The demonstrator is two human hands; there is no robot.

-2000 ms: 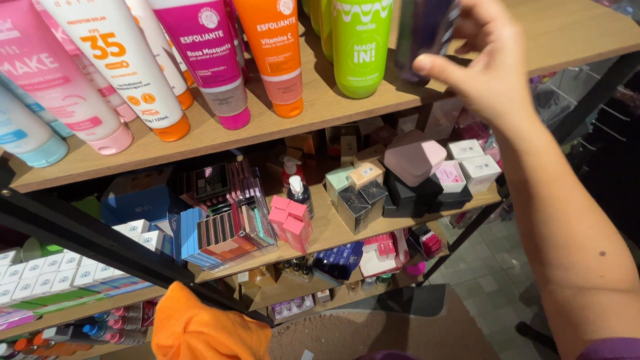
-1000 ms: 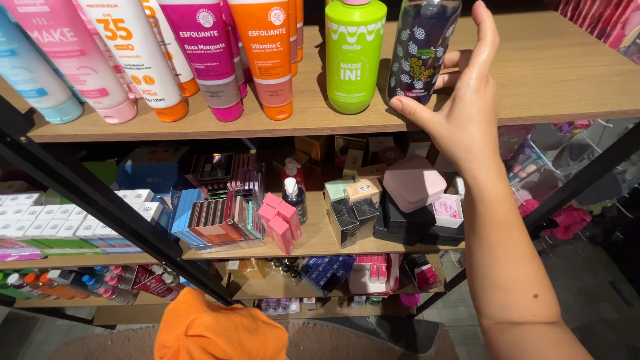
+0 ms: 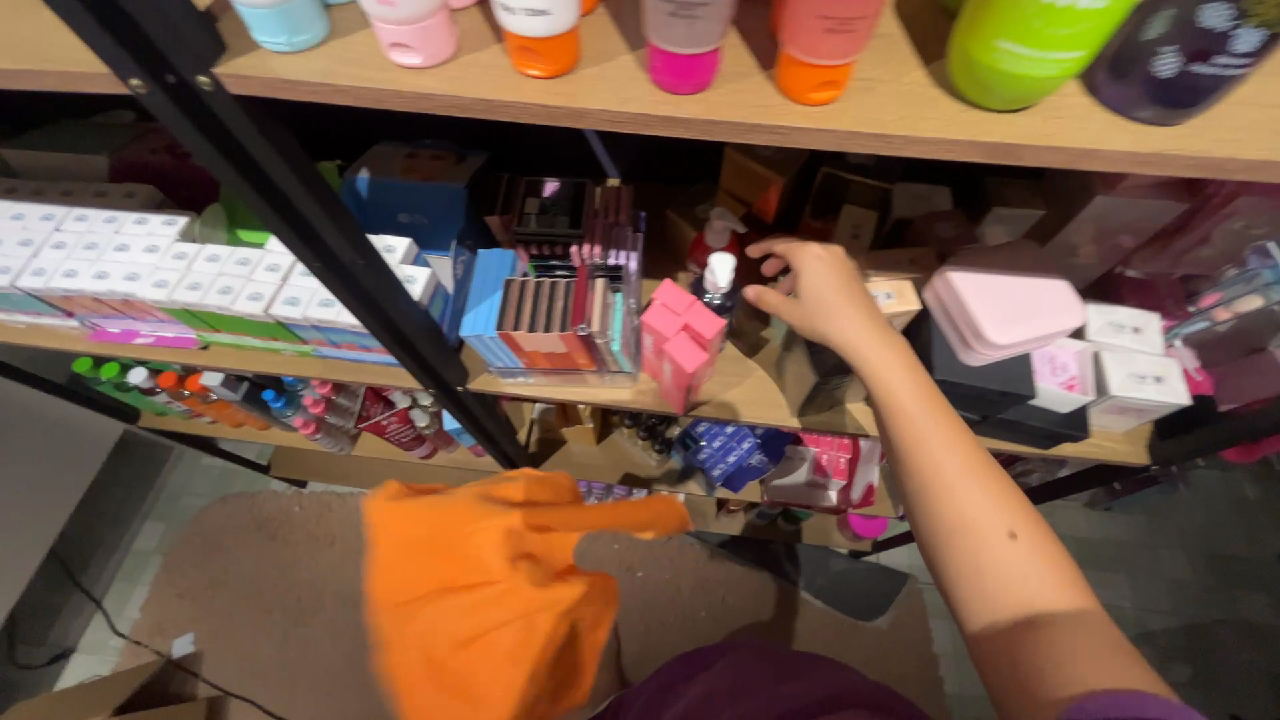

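My right hand (image 3: 815, 295) reaches over the middle shelf, fingers apart and holding nothing. Just left of its fingertips stands a dark bottle with a white cap (image 3: 718, 278), and behind that a red pump bottle (image 3: 716, 238). Pink boxes (image 3: 683, 340) stand in front of the dark bottle. An orange cloth (image 3: 490, 590) hangs at lower centre and covers my left hand, whose fingers are hidden. On the top shelf, a green bottle (image 3: 1030, 45) and a dark patterned bottle (image 3: 1175, 60) stand side by side at the right.
A black metal post (image 3: 300, 240) slants down at the left. An acrylic organizer (image 3: 575, 372) holds makeup palettes. Rows of small white-topped boxes (image 3: 130, 250) fill the left. Right of my wrist, a pink case (image 3: 1005, 310) rests on black boxes (image 3: 1000, 400). The top shelf's edge (image 3: 640, 115) overhangs them.
My right hand has let go of the dark patterned bottle, which stands beside the green one, and has moved down to the middle shelf. The view has shifted downward.
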